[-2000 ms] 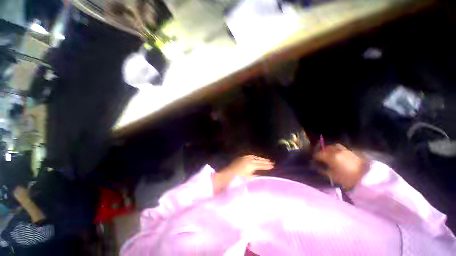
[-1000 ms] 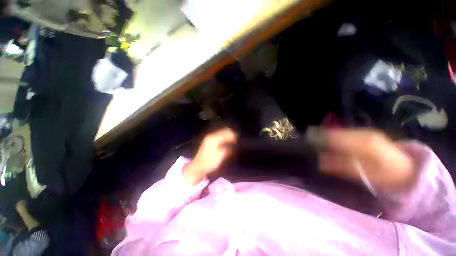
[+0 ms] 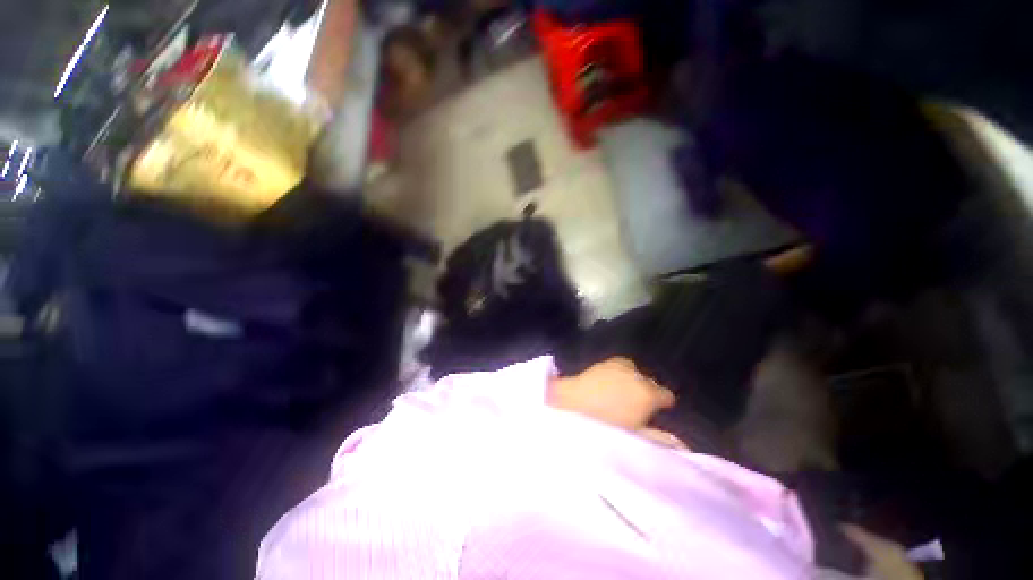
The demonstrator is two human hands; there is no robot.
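Everything is blurred. My left hand [image 3: 613, 392], bare below a pink sleeve, lies in front of my body with its fingers bent against dark cloth [image 3: 691, 334]. Its fingertips are unclear, so its grip cannot be told. What looks like my right hand [image 3: 870, 553] is small and cut off by the bottom edge at the right, beside a small white piece [image 3: 927, 552]. A dark bunched piece with pale marks [image 3: 510, 278] lies beyond my left sleeve.
A large dark cloth pile [image 3: 215, 340] with a small white label fills the left side. A yellow printed box [image 3: 221, 153] stands behind it. A red plastic stool [image 3: 595, 74] and a grey-white flat surface [image 3: 668, 198] are beyond, by the pale floor [image 3: 476, 153]. Dark shapes fill the right.
The view has swung away from the pale, wood-edged table to the floor, yellow box and red stool. The dark strip between my hands no longer shows clearly. My right hand is now near the bottom edge.
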